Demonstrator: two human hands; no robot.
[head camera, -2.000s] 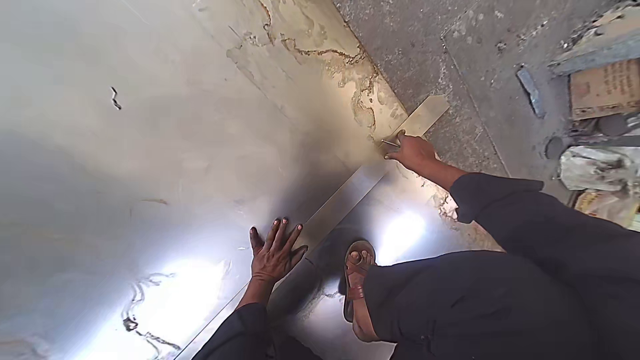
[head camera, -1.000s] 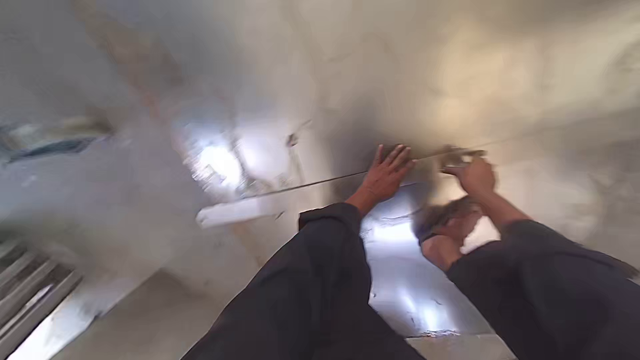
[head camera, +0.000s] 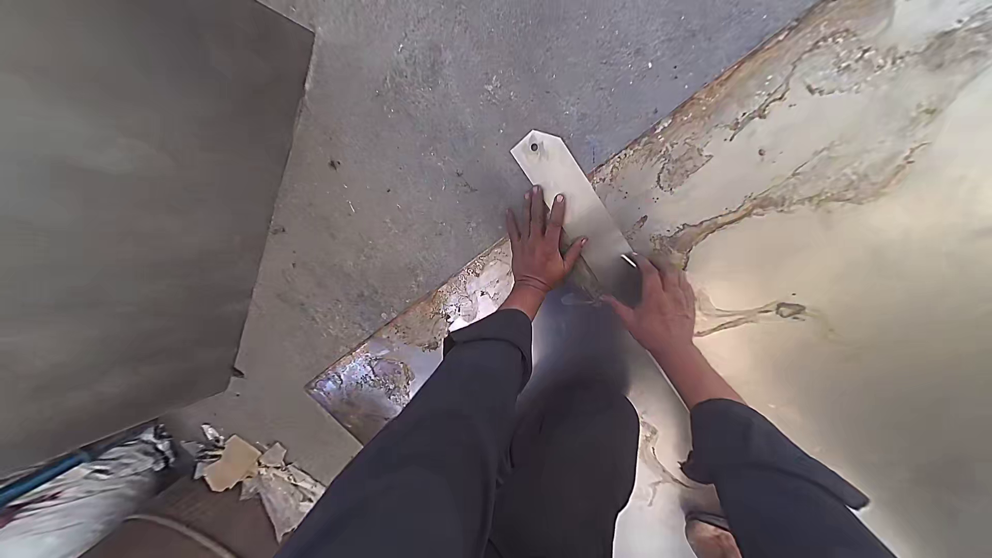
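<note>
A flat metal straightedge (head camera: 577, 190) with a pointed, holed end lies diagonally across a stained metal sheet (head camera: 852, 256), its tip jutting past the sheet's edge over the floor. My left hand (head camera: 540, 252) rests with its fingers apart along the straightedge's left edge near that end, holding nothing. Lower down, my right hand (head camera: 659, 306) spans the straightedge, thumb at its left edge and fingertips at its right. A thin bright sliver shows by the right index fingertip; whether it is a tool cannot be told. The straightedge's lower part runs beneath my right hand and forearm.
Grey concrete floor (head camera: 387, 170) lies beyond the sheet's brown-stained edge. Another large dark sheet or panel (head camera: 139, 194) stands or lies at the left. At the lower left are torn scraps (head camera: 232, 463), a whitish crumpled bag (head camera: 93, 496) and a blue bar (head camera: 43, 478). My knee is between my arms.
The view has swung widely. My left hand, spread on the sheet near the straightedge's long edge a second ago, is now near its pointed end. My right hand now spans the straightedge.
</note>
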